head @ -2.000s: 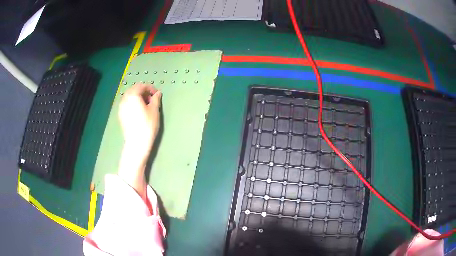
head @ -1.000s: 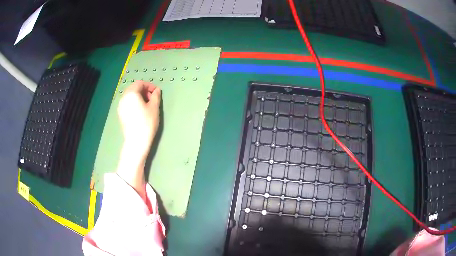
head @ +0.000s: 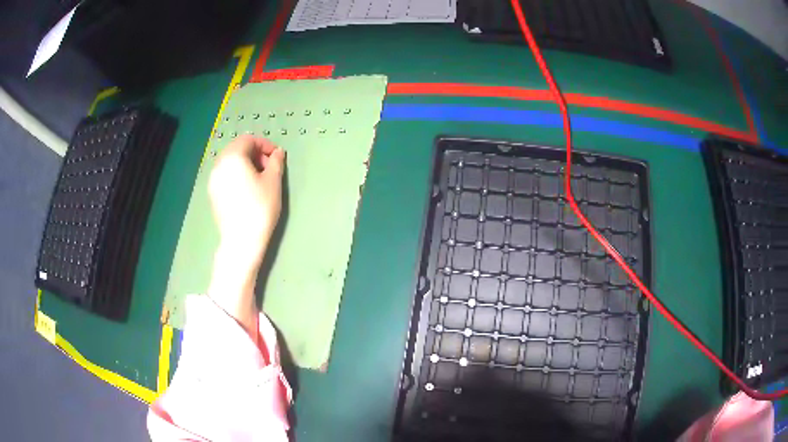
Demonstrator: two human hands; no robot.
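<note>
My left hand (head: 246, 186) is over the upper left of the light green pad (head: 302, 259), below rows of tiny parts (head: 302, 131). Its thumb and fingertips are together; whether they pinch a part cannot be seen. My right hand is out of the picture; only a pink sleeve (head: 734, 423) shows at the lower right edge. A red hose (head: 605, 246) runs from the top to that sleeve. The black pocketed centre tray (head: 536, 259) has bright dots in some lower left pockets; a dark shadow covers its bottom.
A black tray stack (head: 91, 198) stands at far left, another black tray (head: 760, 259) at far right. A rear black tray (head: 562, 26) and a printed sheet (head: 371, 10) lie at the back. Red, blue (head: 536, 116) and yellow tape lines mark the green mat.
The view has shifted slightly, so the mat and trays sit a little higher and further right. My left hand stays at the same place on the pad. The red hose has swung slightly right.
</note>
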